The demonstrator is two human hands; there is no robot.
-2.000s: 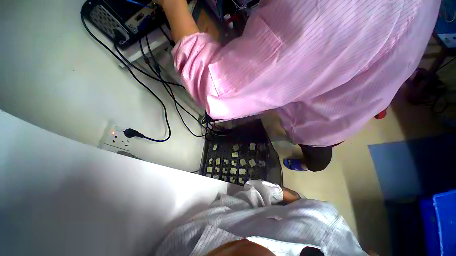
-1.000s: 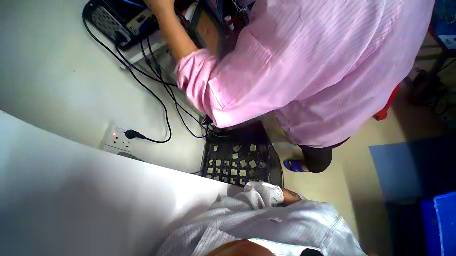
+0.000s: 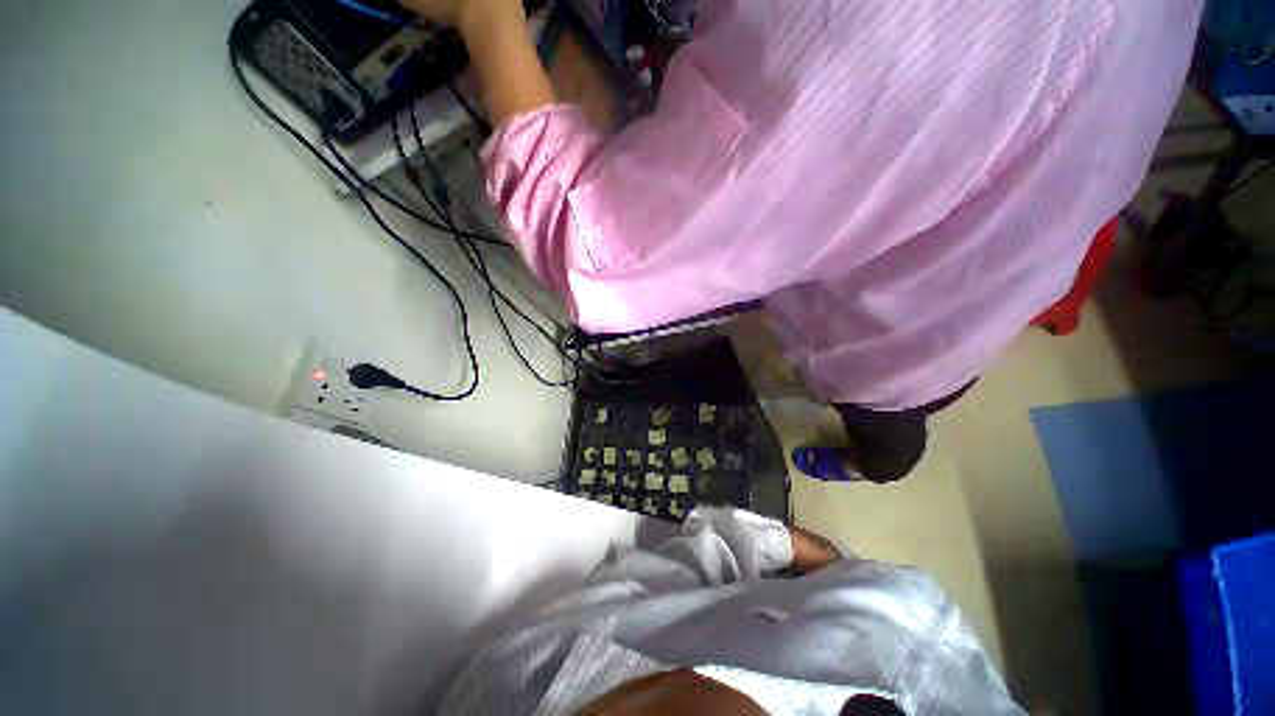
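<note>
A small part of what looks like my left hand (image 3: 811,548) shows past the white striped cuff; its fingers are hidden, so its state cannot be told. My right hand cannot be made out; a tiny skin-coloured patch at the bottom edge is unclear. Just beyond my sleeve is a black tray (image 3: 576,445) with rows of small pale cream squares (image 3: 678,484). A person in a pink striped smock (image 3: 839,182) leans over the bench. That person's hand (image 3: 445,11), cut off by the top edge, is at a black box with a perforated grille (image 3: 291,63).
Black cables (image 3: 455,287) hang along the wall. A black plug (image 3: 369,375) sits in a white wall socket (image 3: 311,395) with a red light. A white panel (image 3: 280,560) is at lower left. A red stool (image 3: 1074,297) and blue bin (image 3: 1249,616) are at right.
The person's arm has shifted slightly up and left since a second ago, and the bench edge under the elbow shows more. More red stool shows than two seconds ago. My sleeve has not visibly moved.
</note>
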